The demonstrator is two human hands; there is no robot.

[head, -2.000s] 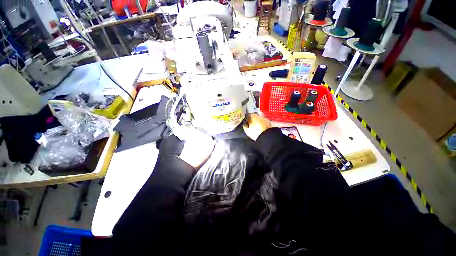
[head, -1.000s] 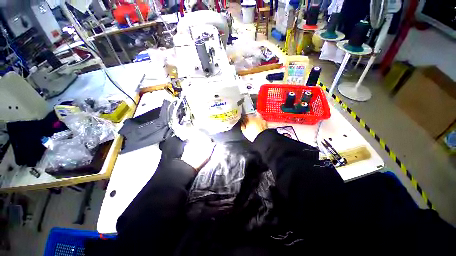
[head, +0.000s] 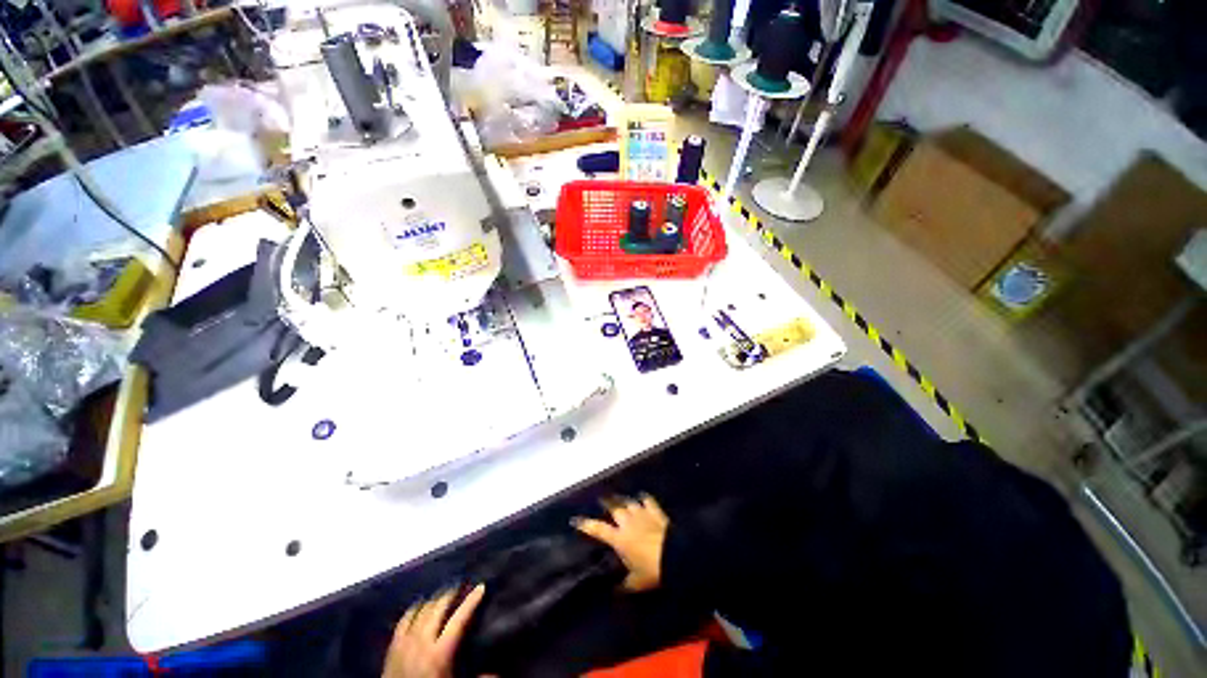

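Observation:
A black garment with a shiny, wrinkled lining lies over my lap, below the table's front edge. My left hand rests on the garment at the bottom centre, cut off by the picture's edge; whether it grips the cloth is unclear. My right hand lies on the upper right part of the lining, fingers spread over it. The white sewing machine head stands at the back of the table, and its pale metal bed is uncovered.
A smartphone lies before a red basket holding thread spools. Small tools lie beside a tan tray at the right corner. Grey cloth pieces lie left. A blue crate shows at lower left.
The garment has come off the machine bed onto my lap. Both hands have moved from the machine head down to the lap. The view has turned right and down, showing the phone fully.

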